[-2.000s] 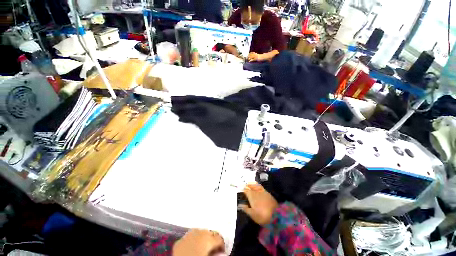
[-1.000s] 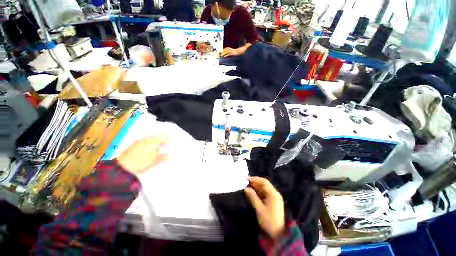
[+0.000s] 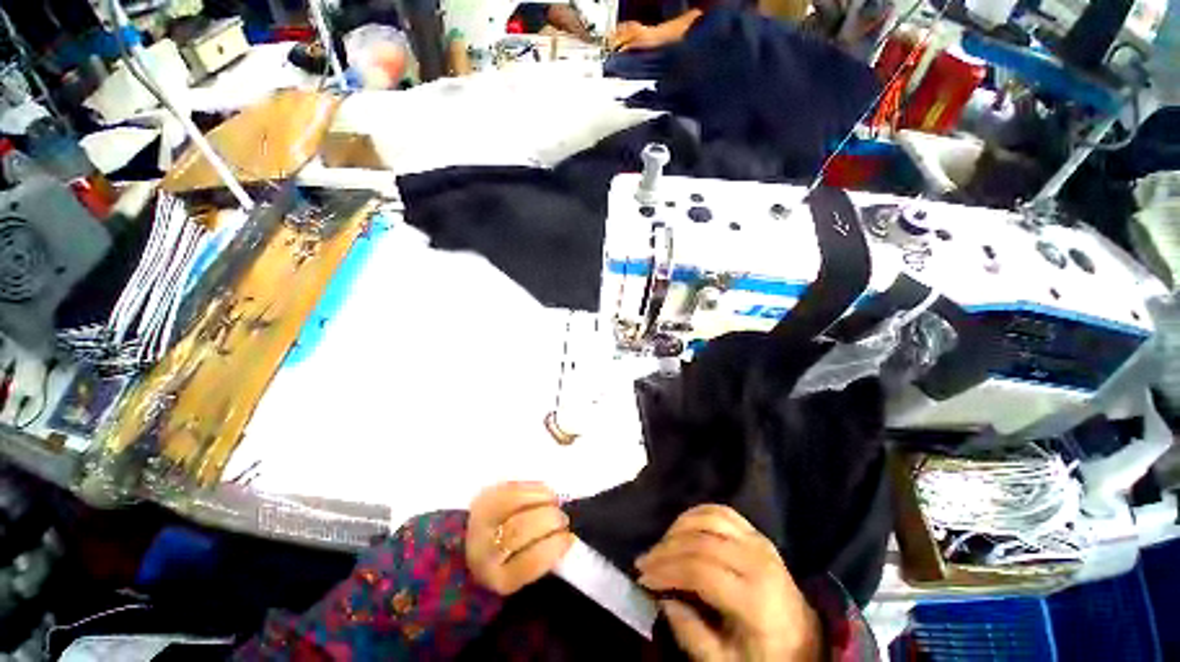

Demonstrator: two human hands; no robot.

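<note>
A short white strip (image 3: 606, 588) is stretched between my two hands at the table's front edge. My left hand (image 3: 520, 535) pinches its upper left end. My right hand (image 3: 727, 579) is at its lower right end, with the fingers on the black garment piece (image 3: 725, 440); the exact grip is partly hidden. The black cloth lies right of the needle area and hangs toward my lap. The white sewing machine head (image 3: 738, 259) stands beyond it, with a black fabric band (image 3: 839, 265) draped over it.
A plastic-wrapped brown board (image 3: 265, 336) and a striped stack (image 3: 153, 278) lie at left. A cardboard box (image 3: 921, 524) of white strips and a blue basket (image 3: 1022, 631) are at lower right. Dark cloth (image 3: 518, 226) lies behind the machine. Another person's hand (image 3: 654, 32) shows at the top.
My left hand has come back from the white table and now holds the strip near my right hand. My right hand has moved down toward the lap. The view has tilted down.
</note>
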